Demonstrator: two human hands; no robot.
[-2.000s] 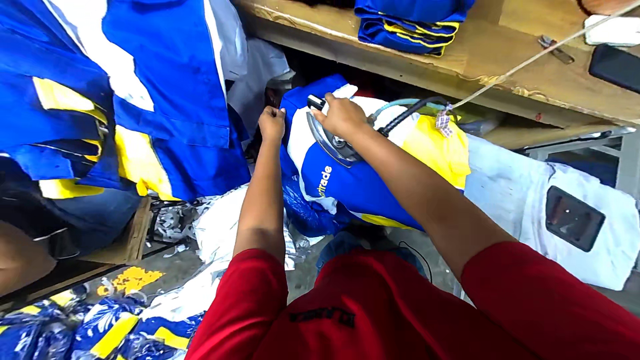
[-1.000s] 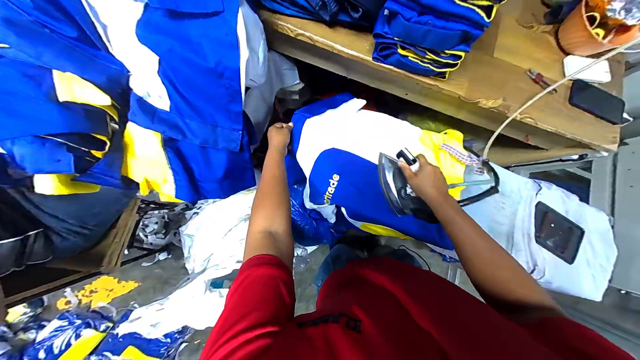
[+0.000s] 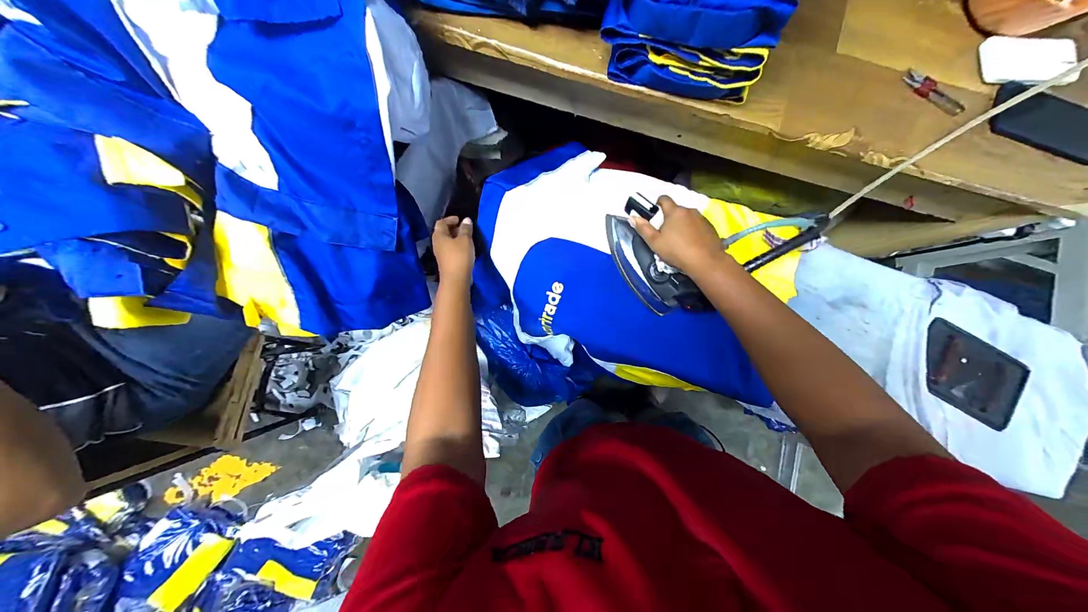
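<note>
My right hand (image 3: 680,236) grips the handle of a steam iron (image 3: 650,263), whose soleplate is on a blue, white and yellow garment (image 3: 586,255). The garment lies over a narrow ironing board with a pale cloth cover (image 3: 875,314); lettering shows on its blue panel. A hose and a cord run from the iron's rear toward the upper right. My left hand (image 3: 454,242) is just off the garment's left end, its fingers loosely curled; nothing can be seen in it. Left of that hand hang or lie more blue, white and yellow garments (image 3: 306,170).
A wooden table (image 3: 807,119) runs behind the board, bearing folded blue garments (image 3: 693,47), a small red-handled tool (image 3: 932,92), a white case (image 3: 1027,59) and a dark phone-like object (image 3: 1044,121). A dark iron rest (image 3: 976,372) is on the board's right. Bagged garments (image 3: 170,561) lie lower left. Another person's arm (image 3: 34,459) shows at the left edge.
The iron in my right hand went rightward over the garment, then back left toward its middle. My left hand, at the garment's left end a second ago, is now a little away from it.
</note>
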